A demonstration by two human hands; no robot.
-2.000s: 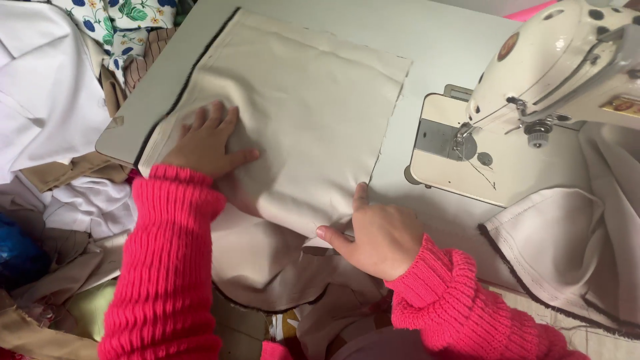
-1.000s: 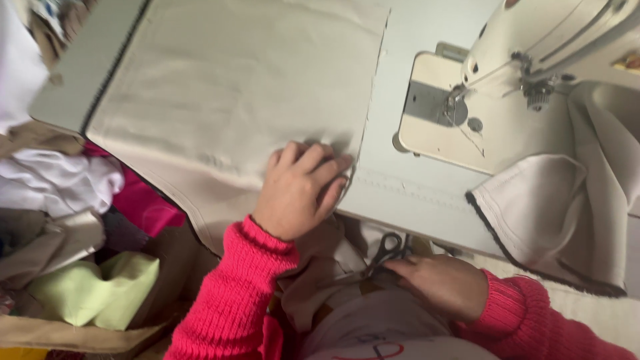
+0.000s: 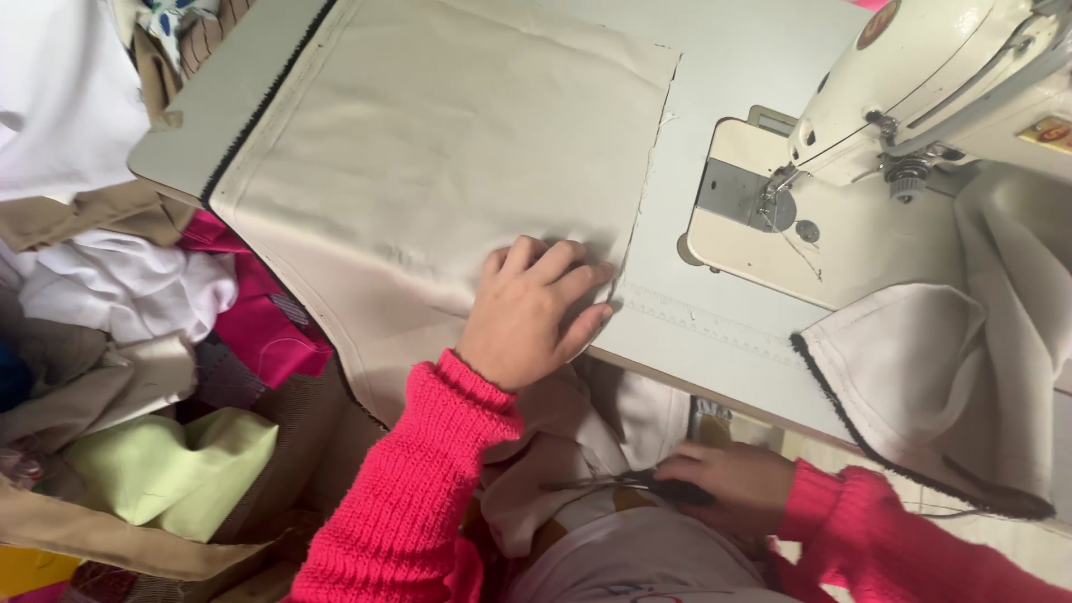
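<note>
A beige fabric panel (image 3: 469,159) with a dark overlocked edge lies on the sewing table (image 3: 737,352) and hangs over its front. My left hand (image 3: 536,310) rests on the panel's near right corner, fingers bent, thumb at the edge; whether it pinches the cloth is unclear. Below the table edge, over my lap, my right hand (image 3: 729,486) holds dark-handled scissors (image 3: 645,481), blades pointing left beside hanging beige cloth. The sewing machine (image 3: 888,100) stands at the right, its needle area bare of cloth and a loose thread on its plate.
Another beige piece (image 3: 913,377) with a dark edge drapes over the table's right front. Heaped white (image 3: 126,285), pink and light green cloths (image 3: 176,469) fill the left side. A printed ruler scale (image 3: 712,322) runs along the table's front.
My left hand has gone from the panel's left part to its near right corner. My right hand has left that corner and now holds scissors below the table edge.
</note>
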